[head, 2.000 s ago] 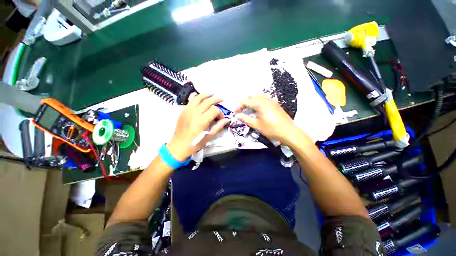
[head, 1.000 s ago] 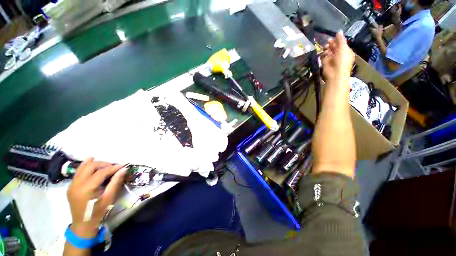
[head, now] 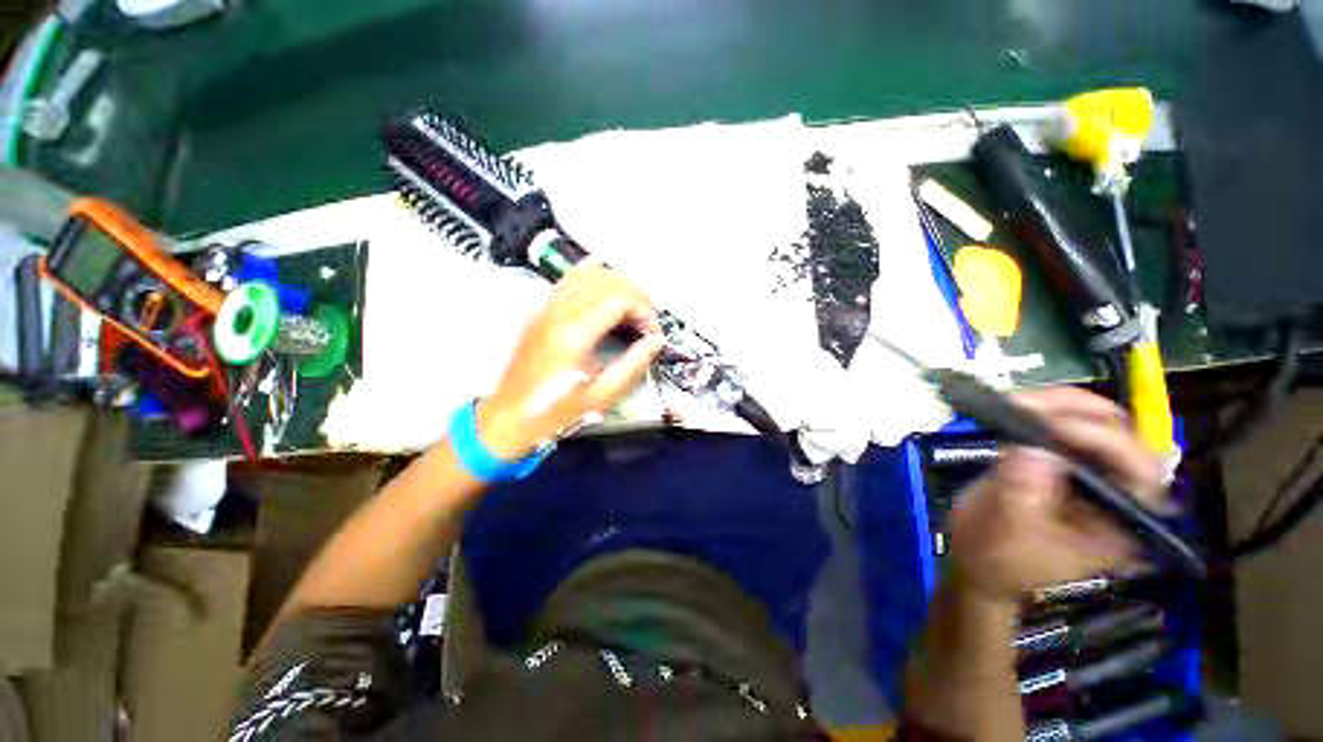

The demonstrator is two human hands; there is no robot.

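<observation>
The hot-air brush point(head: 462, 186) lies diagonally on the crumpled white work cloth point(head: 697, 196), bristled barrel at upper left. Its opened handle shows a tangle of internal wires and parts point(head: 699, 368). The black power cord leaves the handle at its lower right end. My left hand point(head: 580, 348), with a blue wristband, grips the opened handle just below the barrel. My right hand point(head: 1052, 486), slightly blurred, holds the soldering iron point(head: 1001, 413). Its thin tip points up and left over the cloth, apart from the brush.
A dark granular pile point(head: 842, 261) lies on the cloth. At left are an orange multimeter point(head: 138, 290) and a solder wire reel point(head: 247, 322). At right are a black tube point(head: 1052, 232), a yellow-handled tool point(head: 1149, 399) and a yellow pad point(head: 988, 290). A blue bin of brushes point(head: 918, 500) is lower right.
My right hand left the handle, reached far right, and is back near the cloth's right edge with the soldering iron. My left hand stays on the handle. The view swung right and back.
</observation>
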